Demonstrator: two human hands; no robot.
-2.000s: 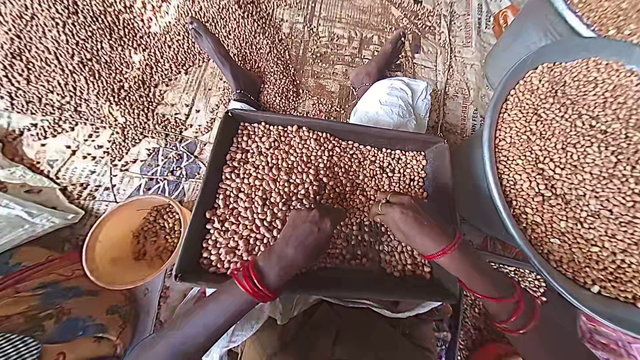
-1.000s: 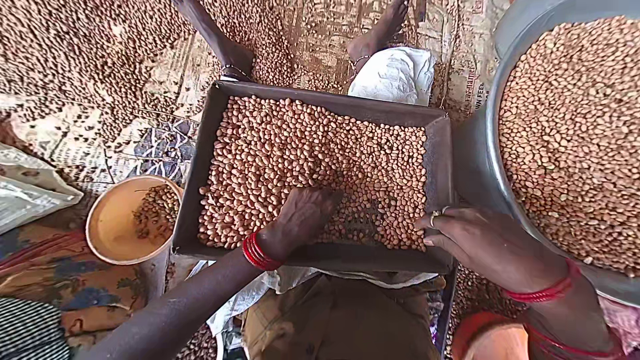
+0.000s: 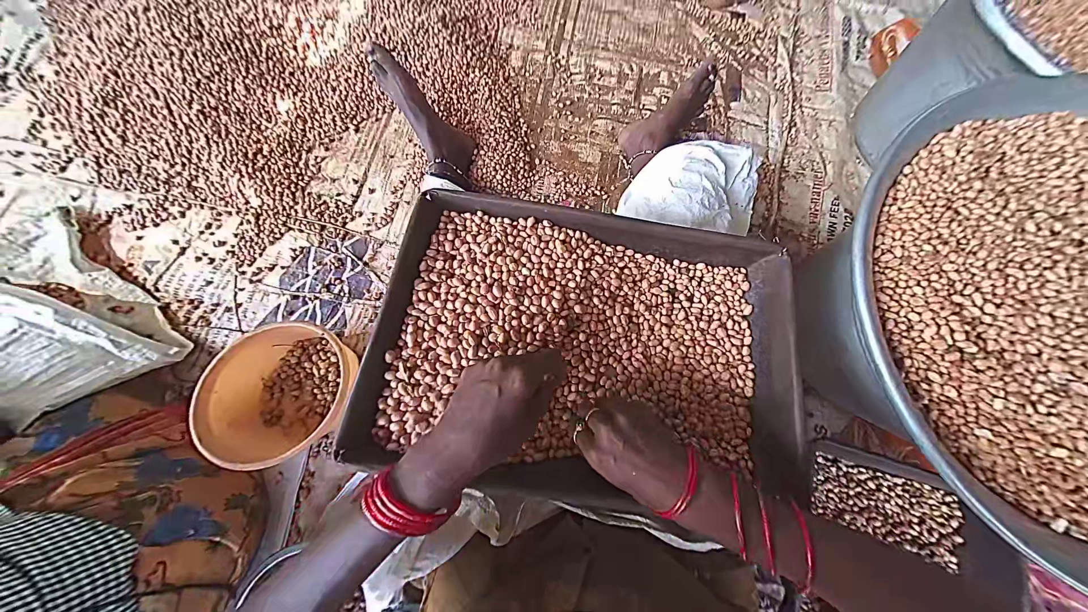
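Note:
A dark rectangular metal tray (image 3: 778,357) rests across my lap, with a layer of shelled peanuts (image 3: 510,280) spread in it. My left hand (image 3: 493,399), with red bangles at the wrist, lies on the peanuts left of the tray's middle, fingers curled down. Close to its right is my right hand (image 3: 629,438), ringed and bent over the peanuts near the tray's front side. The fingertips of both hands are hidden, so whether they pinch any nuts does not show. Dark metal shows along the tray's right and front inner sides.
An orange plastic bowl (image 3: 212,399) holding some nuts stands left of the tray. A big metal basin (image 3: 867,280) heaped with peanuts is at the right, another behind it. Many peanuts (image 3: 212,110) lie on the printed floor sheet. A smaller container of nuts (image 3: 888,501) sits at the lower right.
My right hand was at the tray's right rim one second ago and is now over the peanuts beside my left hand. Peanuts now cover part of the tray bottom that showed bare.

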